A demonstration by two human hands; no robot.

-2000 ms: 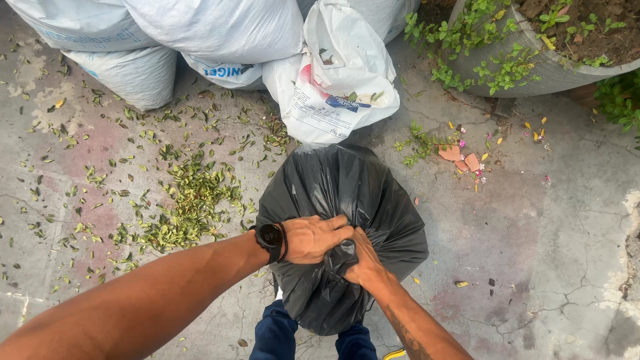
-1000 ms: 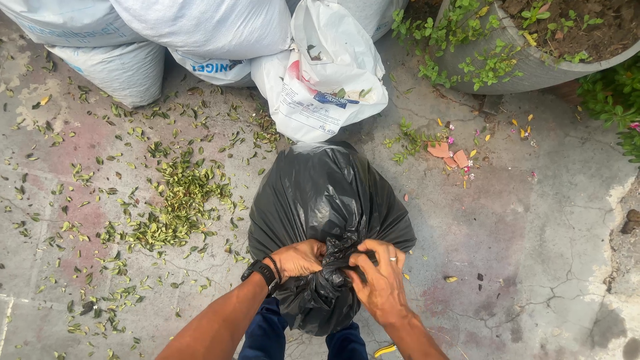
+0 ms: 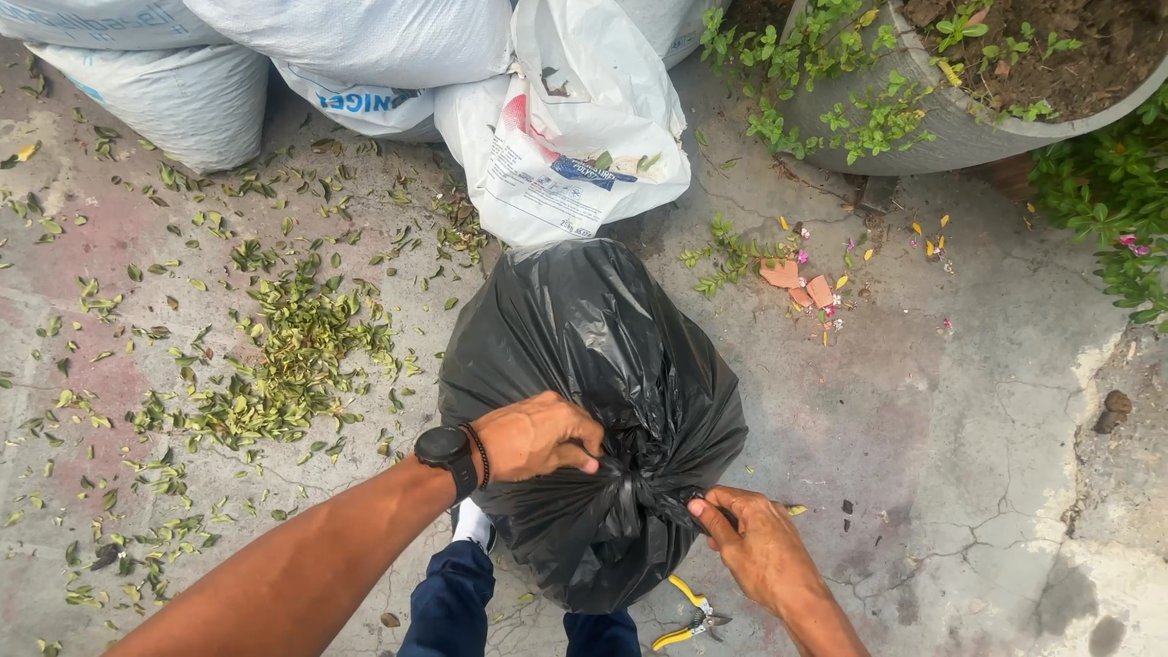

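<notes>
A full black plastic garbage bag [image 3: 593, 347] stands on the concrete in front of my legs, its gathered neck twisted into a knot near the middle. My left hand [image 3: 538, 438], with a black watch and a beaded bracelet at the wrist, pinches the plastic on the left of the knot. On the knot's right side, my right hand [image 3: 748, 538] grips a bunched end between thumb and fingers. Yellow-handled pruning shears [image 3: 691, 619] lie on the ground just below the bag, between it and my right forearm.
White woven sacks [image 3: 365, 41] and an opened white plastic sack [image 3: 584, 137] stand beyond the bag. Loose green leaves [image 3: 292, 356] cover the ground at left. A large grey planter [image 3: 876, 137] is at upper right, with broken terracotta pieces [image 3: 794, 278] near it.
My hands were together on the bag's gathered top two seconds ago; now they are apart, on opposite sides of a knot. The pruning shears have come more fully into view.
</notes>
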